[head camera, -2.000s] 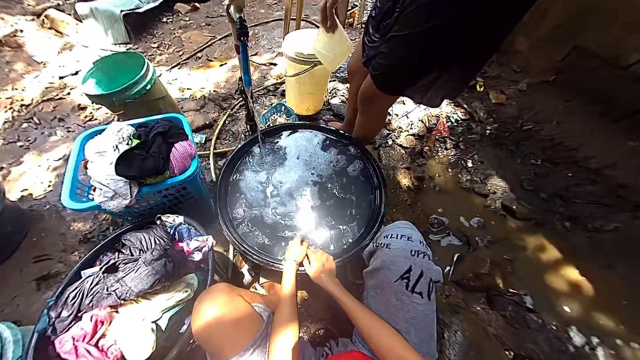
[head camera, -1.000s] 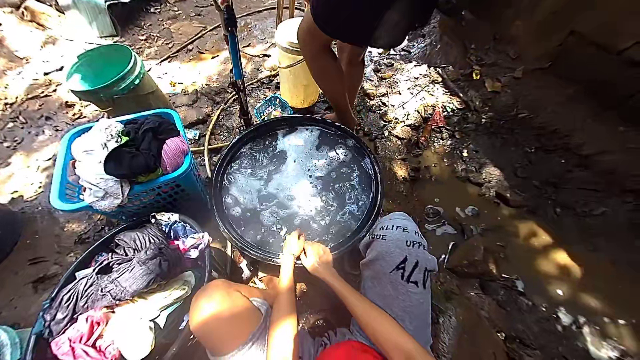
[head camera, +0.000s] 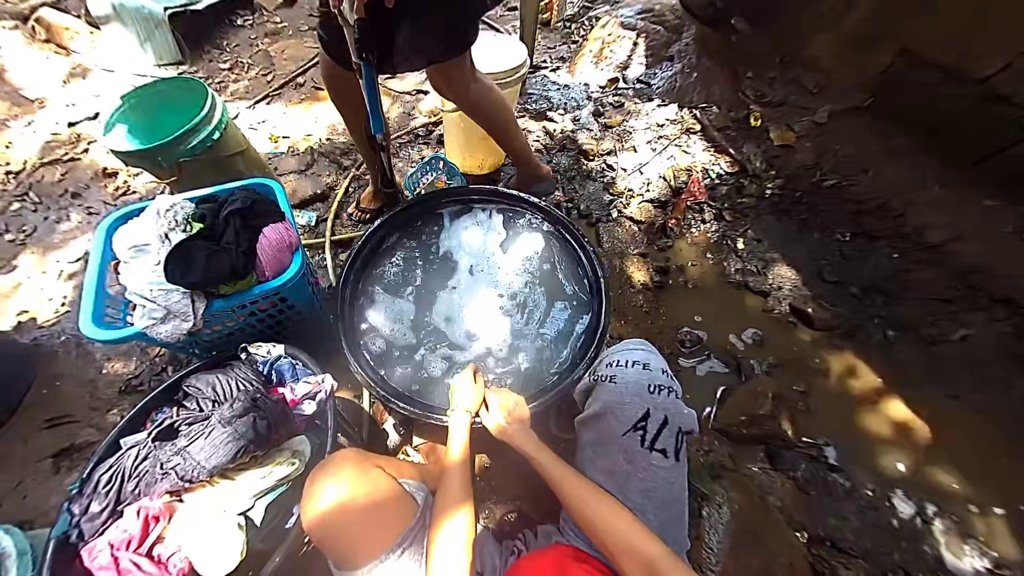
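Note:
A round black basin (head camera: 352, 320) of sudsy water stands in front of my knees. Over its near rim my left hand (head camera: 466, 390) and my right hand (head camera: 505, 412) are close together, fingers curled. Whether cloth or anything else is between them cannot be made out. White foam (head camera: 480, 296) floats on the water. At the lower left a dark tub (head camera: 80, 488) holds a grey-black garment (head camera: 192, 424), a pink cloth (head camera: 132, 536) and pale cloths. Behind it stands a blue plastic laundry basket (head camera: 96, 308) heaped with white, black and pink clothes.
A green-rimmed bucket (head camera: 172, 128) stands at the upper left. Beyond the basin, another person's legs (head camera: 488, 104) stand beside a yellowish bucket (head camera: 472, 140), a small blue basket (head camera: 432, 174) and an upright pipe (head camera: 373, 100). Muddy water (head camera: 720, 320) and stones lie at the right.
The other person has moved left, and their legs are now on both sides of the upright pipe. My hands remain at the basin's near rim.

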